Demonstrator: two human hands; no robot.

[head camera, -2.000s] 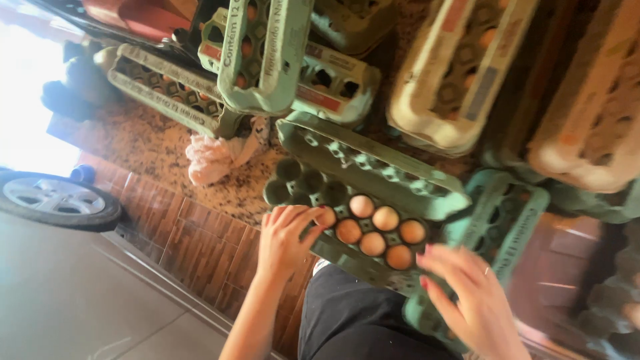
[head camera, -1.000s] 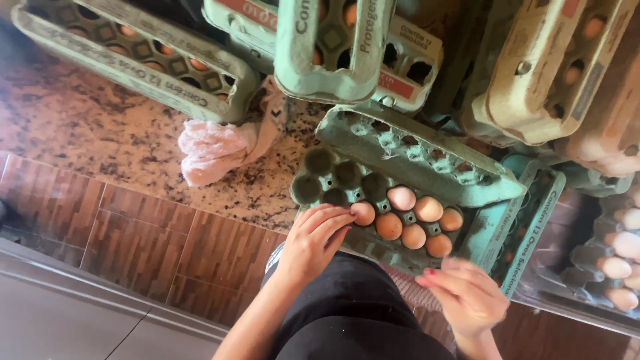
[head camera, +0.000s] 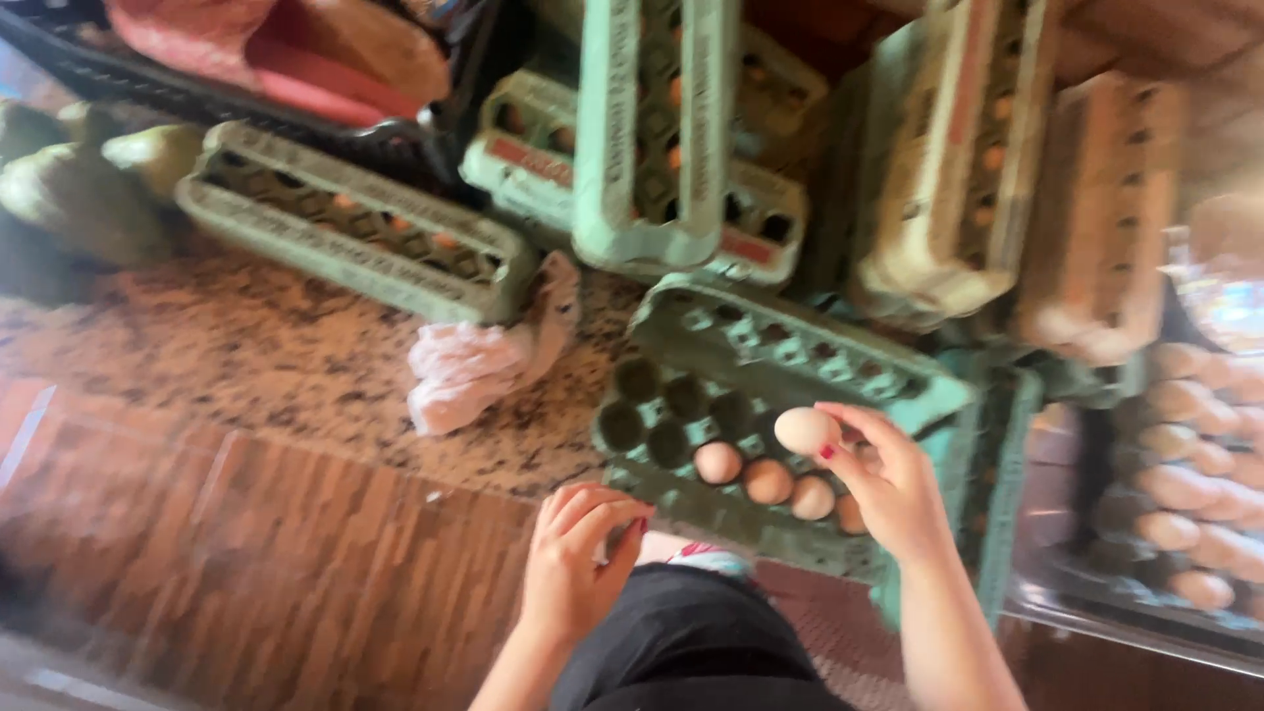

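A green pulp egg carton [head camera: 671, 499] lies with its lid raised, several brown eggs [head camera: 768, 481] in its near row and bare cups at its left. Above its right part, my right hand [head camera: 879, 474] grips a pale egg [head camera: 808, 432] between thumb and fingers. My left hand [head camera: 588, 553] hovers just off the carton's near left corner, fingers curled; whether something small lies in them cannot be told. A crumpled pink cloth [head camera: 469, 370] rests on the speckled stone counter [head camera: 326, 365], left of the carton.
Closed egg cartons stand behind: a grey-green one [head camera: 355, 232], a stacked green one [head camera: 647, 148] and beige ones [head camera: 948, 168]. At right is a tray of many eggs [head camera: 1200, 484]. Green fruits [head camera: 79, 197] and a black crate [head camera: 326, 128] stand at upper left. The counter edge borders a wood-look floor [head camera: 276, 553].
My right hand has moved over the carton and now holds a pale egg. My left hand has drawn back from the eggs toward the near left. Fewer eggs show in the carton's far row.
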